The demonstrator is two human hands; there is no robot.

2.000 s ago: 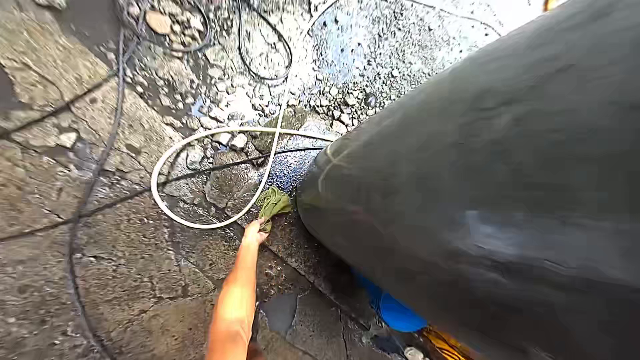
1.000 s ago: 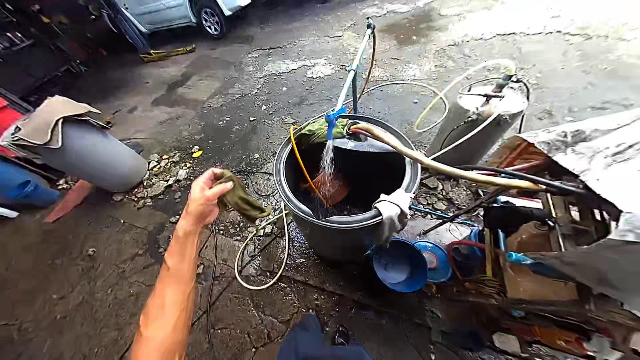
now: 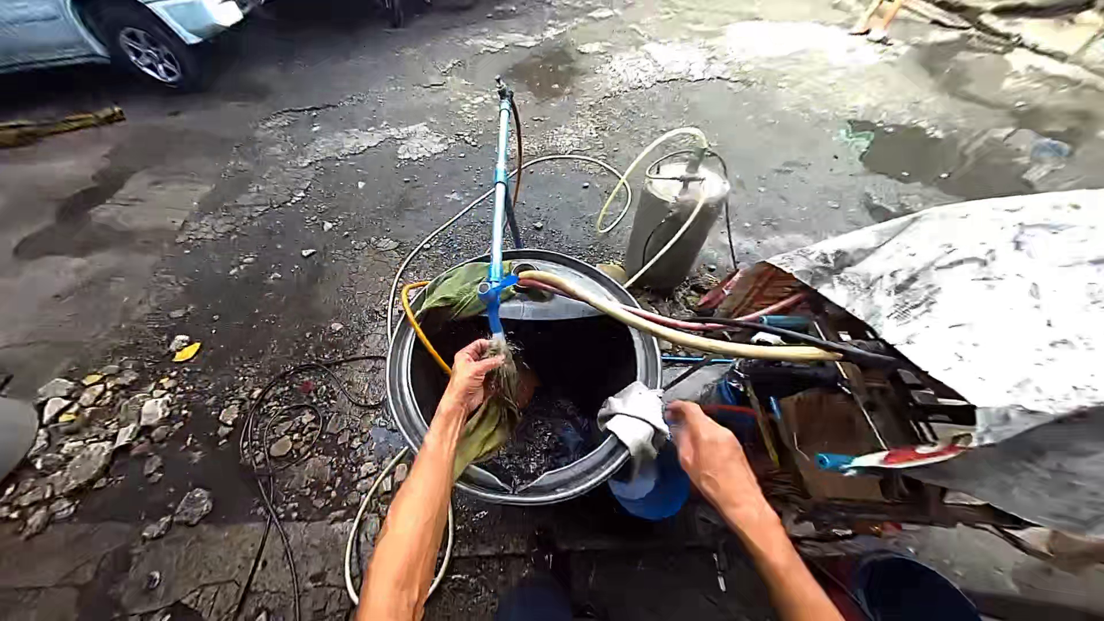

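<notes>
My left hand grips a wet olive-green cloth under the mouth of a blue-white pipe, inside a large dark drum. Water runs from the pipe over the cloth, which hangs down into the drum. On the drum's right rim lies a white rag. My right hand is at the rag's right edge; whether its fingers pinch the rag is hard to tell. Another green cloth drapes over the far left rim, near a yellow-orange hose.
Hoses cross the drum's right rim. A grey cylinder stands behind. At right are cluttered racks under a silvery sheet. Blue tubs sit beside the drum. Rubble and black cable lie left; a vehicle stands far left.
My left hand has moved right with the green cloth, from outside the drum to under the running water. My right hand has come into view by the white rag. The view has swung widely.
</notes>
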